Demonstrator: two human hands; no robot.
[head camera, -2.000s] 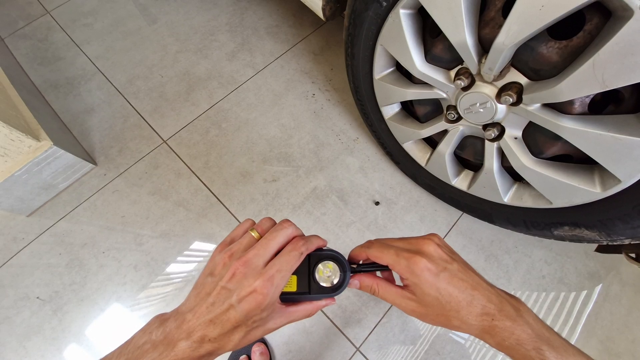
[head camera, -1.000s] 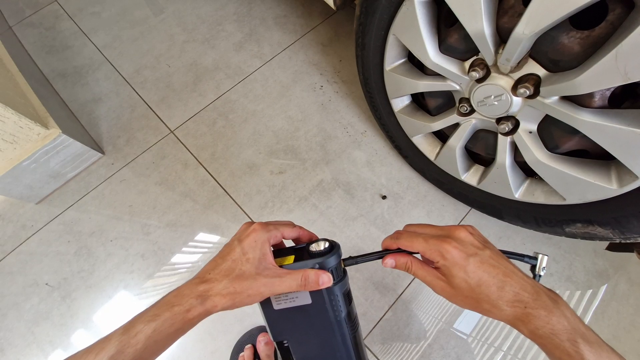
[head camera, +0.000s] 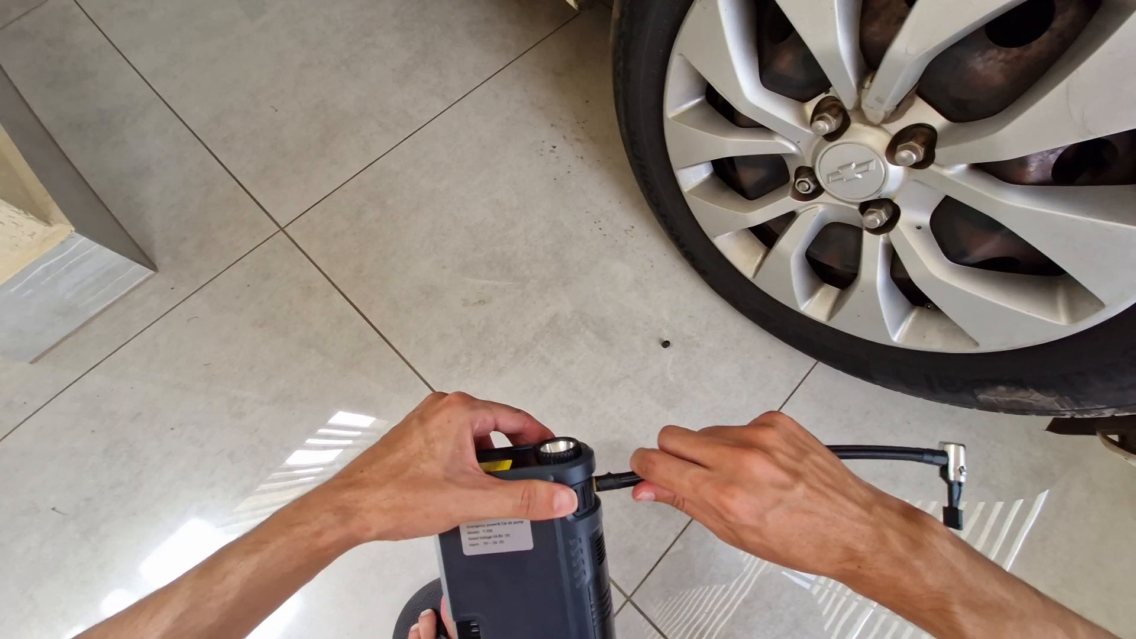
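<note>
My left hand (head camera: 484, 470) grips the top end of a dark portable air pump (head camera: 524, 577), thumb across its face, which bears a printed label. A round lamp (head camera: 559, 450) sits in the pump's top. Pinched in my right hand (head camera: 745, 493) is a black air hose (head camera: 887, 453), whose near end meets the side of the pump's top. The hose runs behind that hand to a metal angled chuck (head camera: 954, 466) with a black tip, hanging free at the right. Whether the hose is fully seated in the pump I cannot tell.
A car wheel (head camera: 852, 169) with a silver alloy rim and black tyre fills the upper right. On the tiled floor (head camera: 444, 248) lies a small black cap (head camera: 665, 343). A stone-clad edge (head camera: 80, 284) juts in at the left. A foot in a dark sandal (head camera: 415, 612) shows below.
The pump has tilted from its lamp end facing me to showing its labelled face. My right hand has moved right relative to the pump, and the hose with its chuck has come into view.
</note>
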